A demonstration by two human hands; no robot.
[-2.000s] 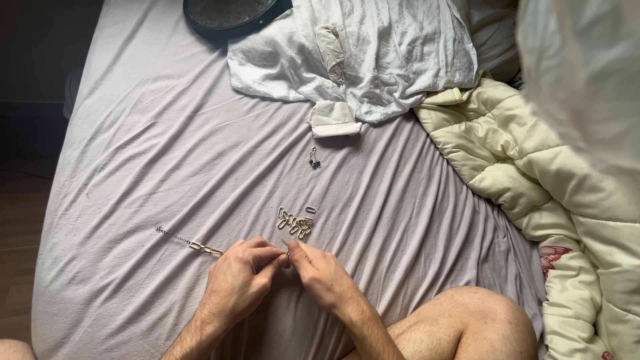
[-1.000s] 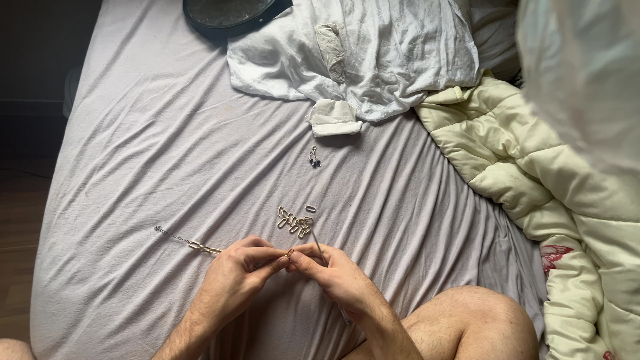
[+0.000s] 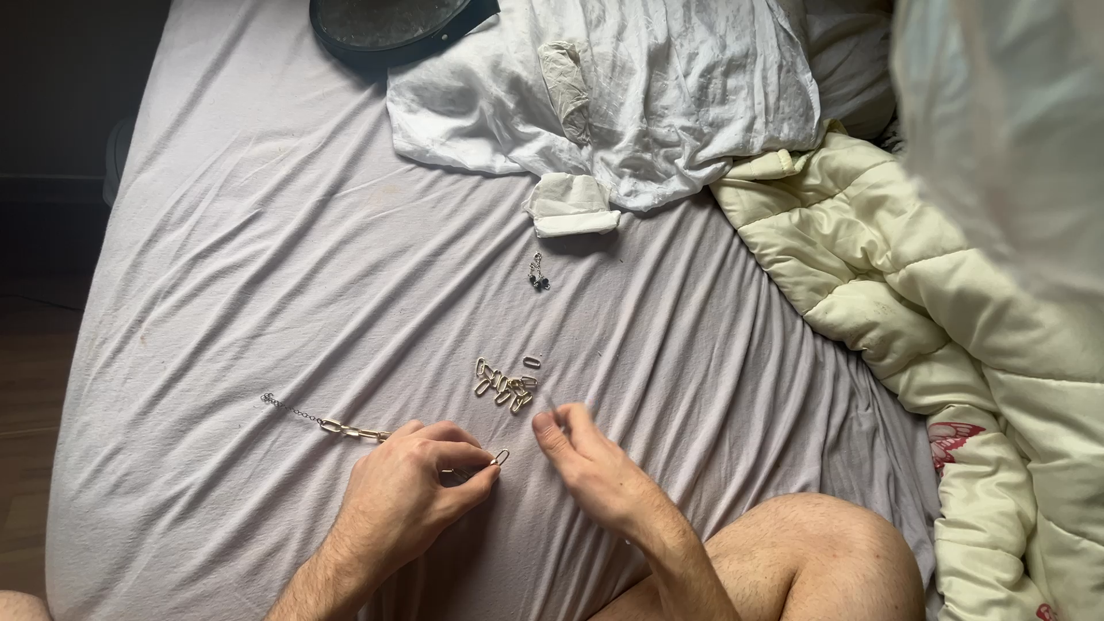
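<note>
Between thumb and fingertips, my left hand (image 3: 423, 479) pinches the end link of a gold-coloured link chain (image 3: 352, 430). The chain runs under the hand and out to the left, where a thin extender chain (image 3: 289, 408) lies on the sheet. To the right, my right hand (image 3: 582, 453) is apart from the chain, blurred, with a thin, faint object at its fingertips that cannot be made out clearly. Several loose gold-coloured links (image 3: 503, 386) lie in a pile above the hands, with a single link (image 3: 531, 362) at its upper right.
Farther up lie a small chain with dark beads (image 3: 538, 274) and a folded white cloth piece (image 3: 572, 205). A white cloth (image 3: 690, 95) and a dark round object (image 3: 388, 26) are at the top. A pale yellow quilt (image 3: 897, 319) covers the right side of the bed.
My hands were together at the chain's end; now my right hand is apart from my left, to its right. An end link now shows at my left fingertips.
</note>
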